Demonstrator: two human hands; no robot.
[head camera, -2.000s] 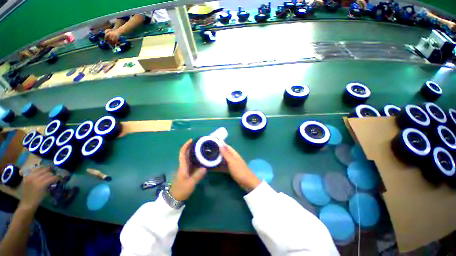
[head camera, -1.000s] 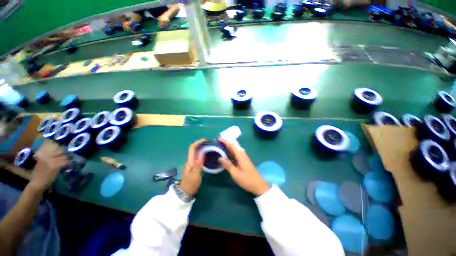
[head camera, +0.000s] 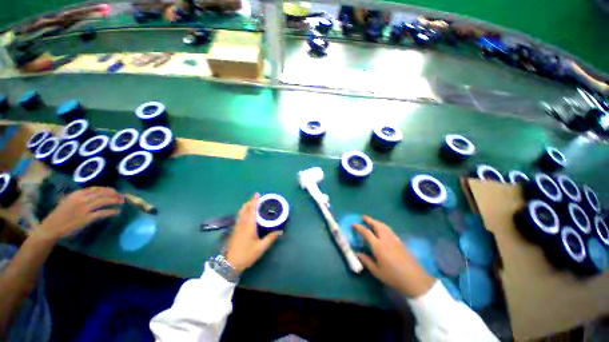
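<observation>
A round black unit (head camera: 272, 212) with a white front ring stands ring up on the green bench. My left hand (head camera: 247, 239) holds its left side, fingers wrapped round it. A mallet (head camera: 328, 217) with a white wrapped head lies on the bench between my hands, its handle slanting down to the right. My right hand (head camera: 388, 256) is right of the handle, fingers apart and empty, over part of a light blue disc (head camera: 352, 229). Small dark parts (head camera: 218, 224) lie just left of my left hand.
Grouped units stand at left (head camera: 93, 145) and by a cardboard sheet (head camera: 527, 267) at right. Blue and grey discs (head camera: 476, 287) lie beside the sheet. Single units line the back. A neighbour's hand (head camera: 87, 208) is at left near a small tool (head camera: 140, 203).
My right hand has left the unit and moved right, opening. The unit now stands ring up in my left hand. The mallet handle is now uncovered. The neighbour's hand moved right. The view has shifted.
</observation>
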